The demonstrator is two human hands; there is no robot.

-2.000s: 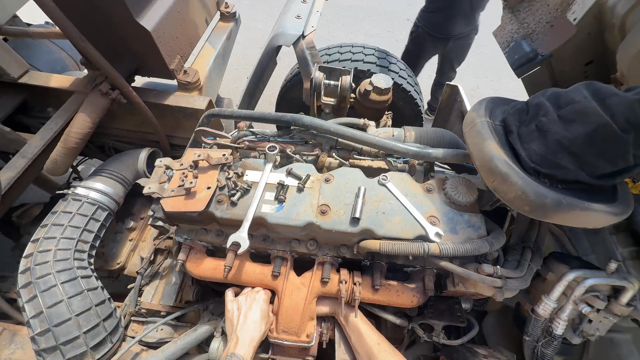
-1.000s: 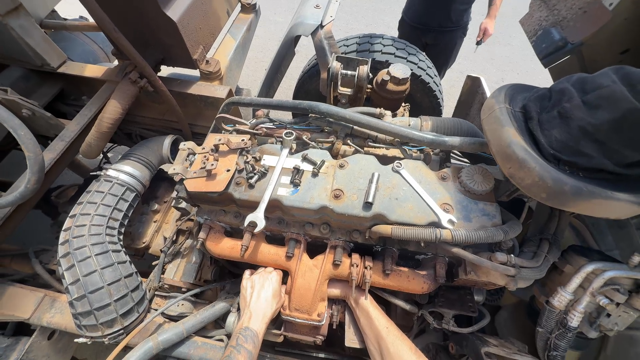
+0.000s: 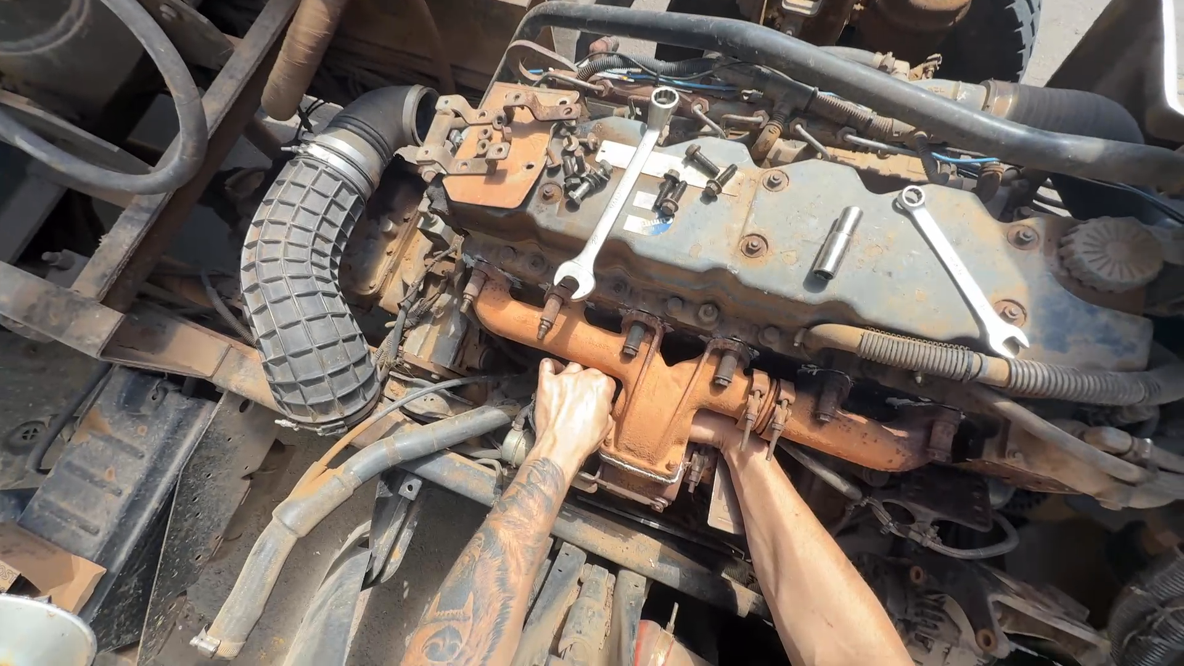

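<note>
My left hand (image 3: 572, 407) is against the lower edge of the rusty orange exhaust manifold (image 3: 647, 407), left of its central flange; its fingers are curled, and what they grip is hidden. My right hand (image 3: 717, 430) reaches beneath the manifold right of the flange, its fingers out of sight. Studs with nuts stick out along the manifold. Above, on the engine's valve cover (image 3: 795, 213), lie a long combination wrench (image 3: 615, 203), a shorter combination wrench (image 3: 957, 268), a deep socket (image 3: 837, 243) and several loose bolts (image 3: 671, 194).
A ribbed black intake hose (image 3: 305, 287) curves down at the left, with a rusty bracket (image 3: 499, 157) beside its upper end. A grey hose (image 3: 370, 472) runs below it. A thick black pipe (image 3: 786, 55) crosses behind the valve cover. Corrugated conduit (image 3: 934, 359) lies right of the manifold.
My right arm, not seen two seconds ago, has come in from below and reaches under the manifold. My left hand stays at the manifold's lower edge. The view has moved closer to the engine.
</note>
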